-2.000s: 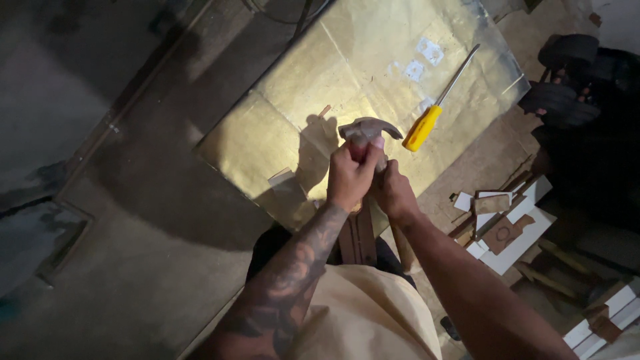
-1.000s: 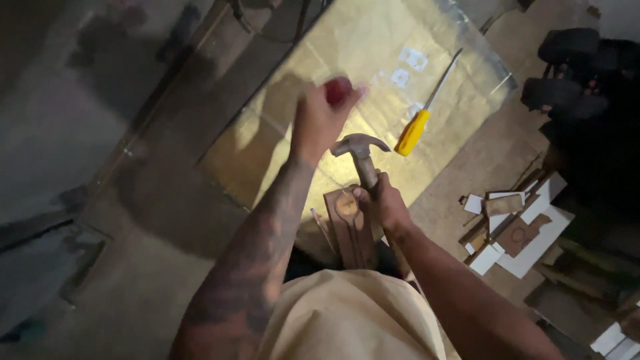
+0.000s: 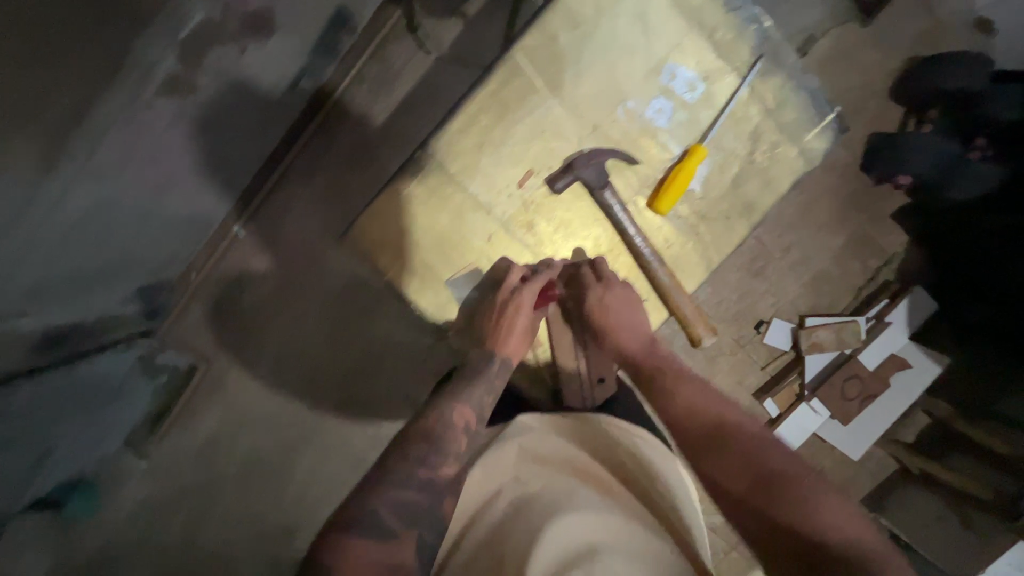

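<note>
My left hand (image 3: 502, 308) is closed around a small red object (image 3: 546, 294), only partly visible between its fingers. Beside it, my right hand (image 3: 604, 308) grips the upper part of a long brown wooden piece (image 3: 582, 364), which runs down toward my lap. A claw hammer (image 3: 636, 236) with a wooden handle lies on the table, its head past my hands and its handle end at the table's right edge. To the right of the hammer head rests a yellow-handled screwdriver (image 3: 678, 178), its shaft pointing away from me.
The table (image 3: 552, 96) has a pale yellowish covering, with whitish patches (image 3: 672, 92) on it. White and brown scrap pieces (image 3: 860, 392) lie in a pile at the lower right. Dark objects (image 3: 940, 120) stand at the upper right.
My right hand has let go of the hammer, which now lies on the table. My left hand has come back toward me with the red object and is beside my right hand at the wooden piece.
</note>
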